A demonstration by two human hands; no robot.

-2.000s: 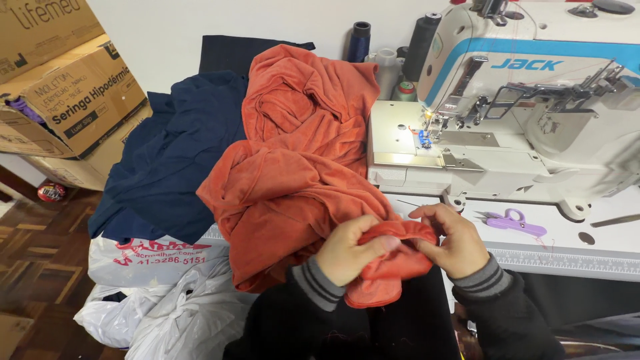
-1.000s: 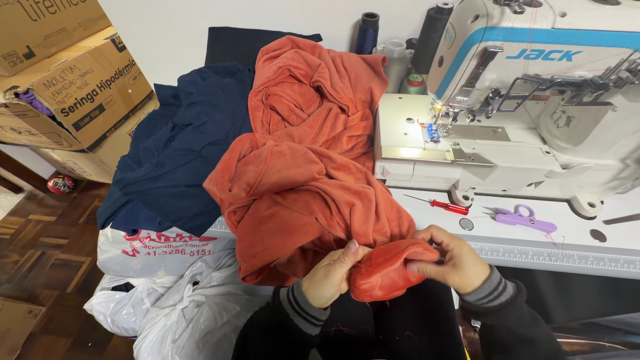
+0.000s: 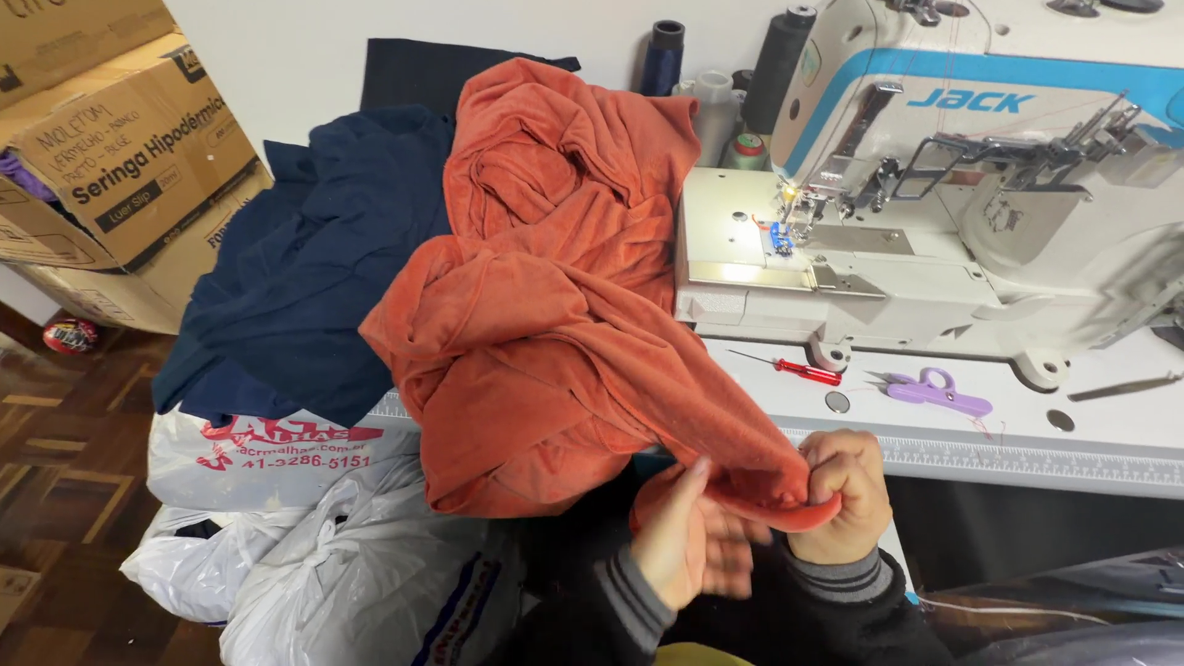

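Note:
A large heap of orange velour fabric [image 3: 536,370] lies over the table's front edge, left of a Jack sewing machine [image 3: 888,222]. One end of it stretches toward the lower right, where my right hand [image 3: 846,495] grips its edge in a closed fist. My left hand [image 3: 698,541], slightly blurred, is beside and under that end with its fingers apart; whether its thumb touches the cloth is unclear. Dark blue fabric [image 3: 314,250] is bunched left of the orange heap.
A red screwdriver [image 3: 807,372], purple thread snips [image 3: 939,391] and metal tweezers [image 3: 1124,387] lie before the machine. Thread cones [image 3: 779,69] stand behind. Cardboard boxes [image 3: 139,157] are stacked at the left, with white plastic bags [image 3: 314,564] below the blue fabric.
Both hands held the orange end bunched up a second ago; now my right hand has drawn it out to the right and my left hand has loosened from it. The screwdriver, mostly hidden at first, shows fully.

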